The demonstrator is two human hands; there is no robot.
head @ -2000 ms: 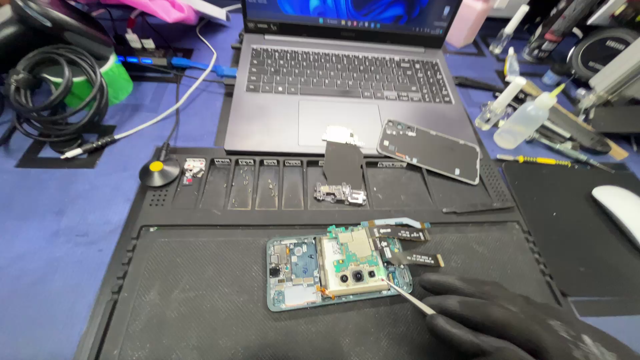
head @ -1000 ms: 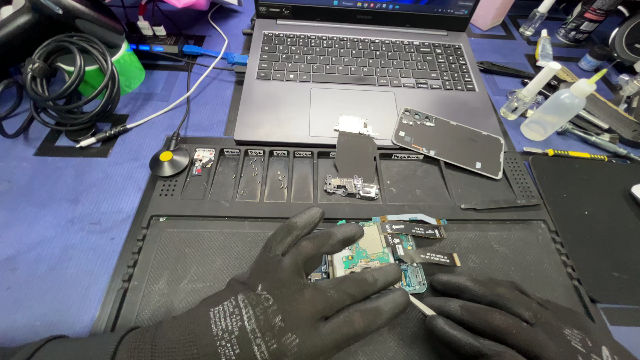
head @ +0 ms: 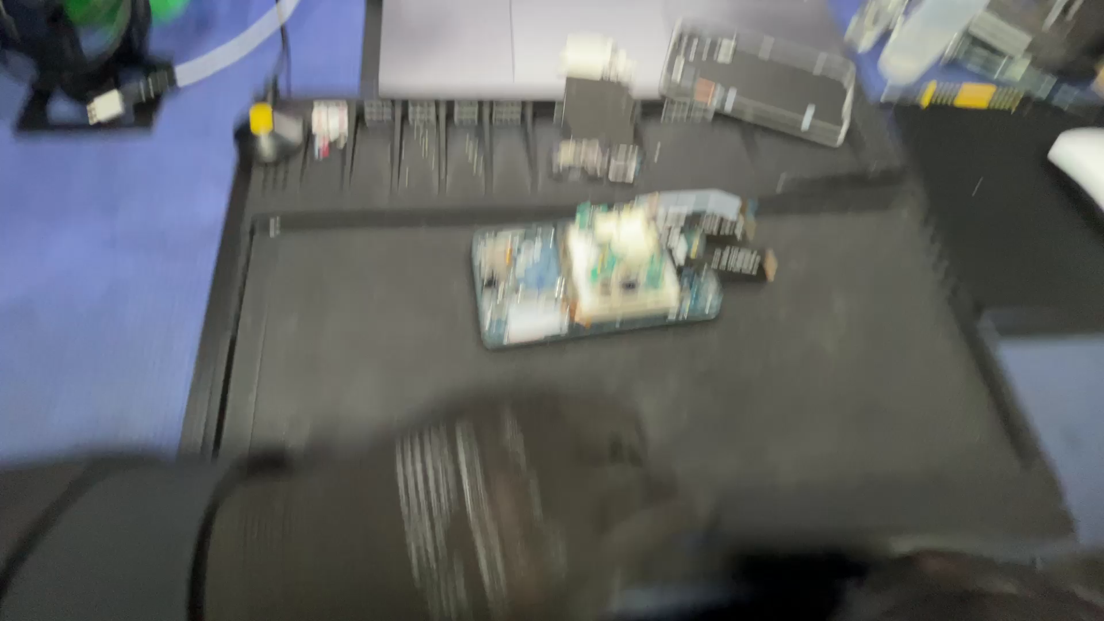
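Note:
The frame is blurred by motion. My left hand [head: 517,509], in a black work glove, lies across the lower part of the view; its fingers are too smeared to tell what they hold. At the bottom right a dark, blurred shape may be my right hand, but its outline is unclear. Beyond my left hand, on the black repair mat [head: 362,345], lies an opened smartphone [head: 539,319] with its inside facing up. A green circuit board [head: 625,250] sits on it, and black flex cables [head: 733,259] stick out to the right.
Behind the phone, the mat's tray compartments [head: 444,164] hold small screws and a phone part with a black sheet [head: 599,108]. A phone back cover [head: 768,86] leans at the laptop [head: 517,52]. A yellow-topped dispenser [head: 269,134], cable plug [head: 108,105] and white mouse [head: 1082,159] flank them.
My left hand has drawn back from the phone toward the near edge. The phone, partly covered a second ago, is uncovered. The pale thin tool beside it no longer shows there.

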